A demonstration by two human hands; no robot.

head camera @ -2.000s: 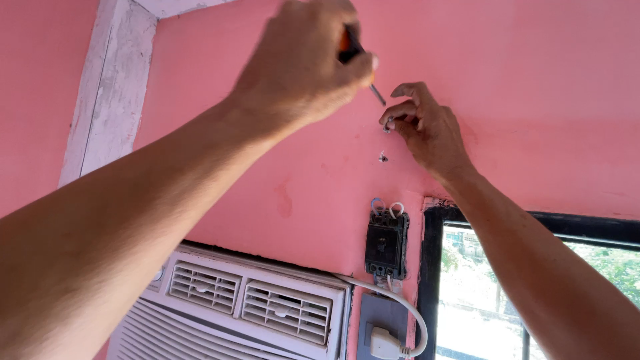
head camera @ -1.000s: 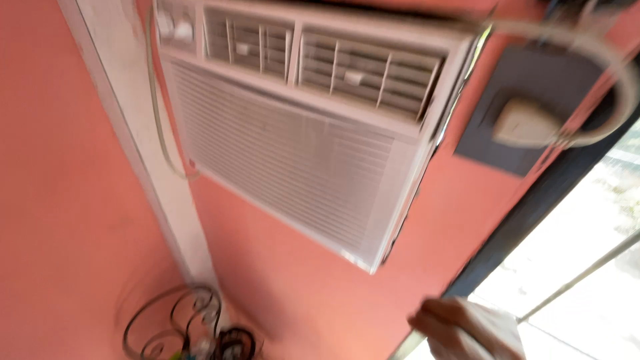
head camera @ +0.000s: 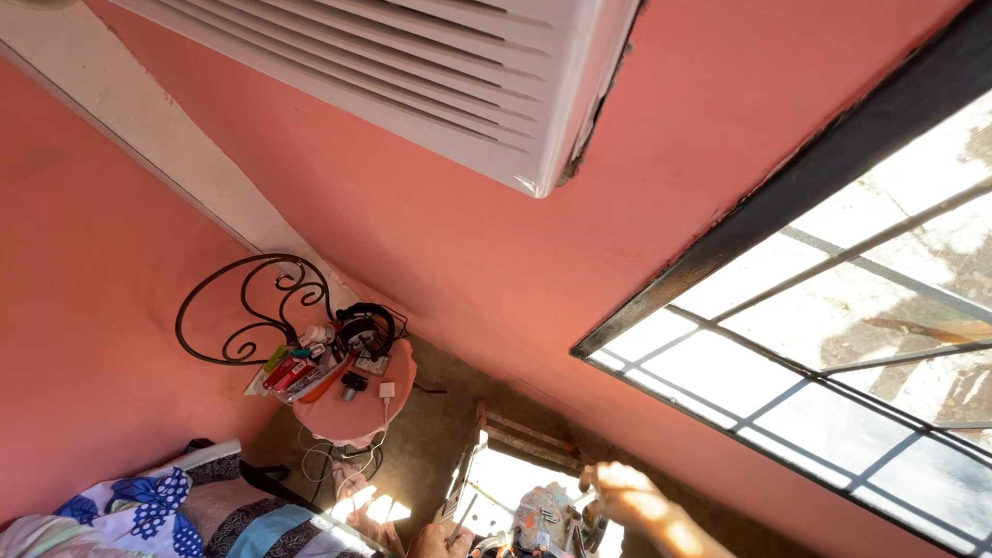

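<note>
My left hand (head camera: 440, 540), at the bottom edge, is closed around a tool with a thin metal shaft (head camera: 463, 514), which looks like a screwdriver. To its right, my right hand (head camera: 626, 487) reaches over a cluster of tools, fingertips curled beside a dark round item (head camera: 595, 518). Whether those fingers hold anything is unclear. The tools and a worn, paint-spotted grey item (head camera: 541, 513) lie on a sunlit white surface with a metal frame (head camera: 523, 440). The lower frame edge cuts off part of the pile.
An air conditioner (head camera: 465, 85) juts from the pink wall above. A barred window (head camera: 775, 353) is at right. At left stand a round pink-covered table (head camera: 349, 415) with small items, a scrolled metal frame (head camera: 232, 267) and patterned fabric (head camera: 256, 535).
Both hands have left the wall above the air conditioner, where they were two seconds ago, and are now low over the tools. The view has swung far down.
</note>
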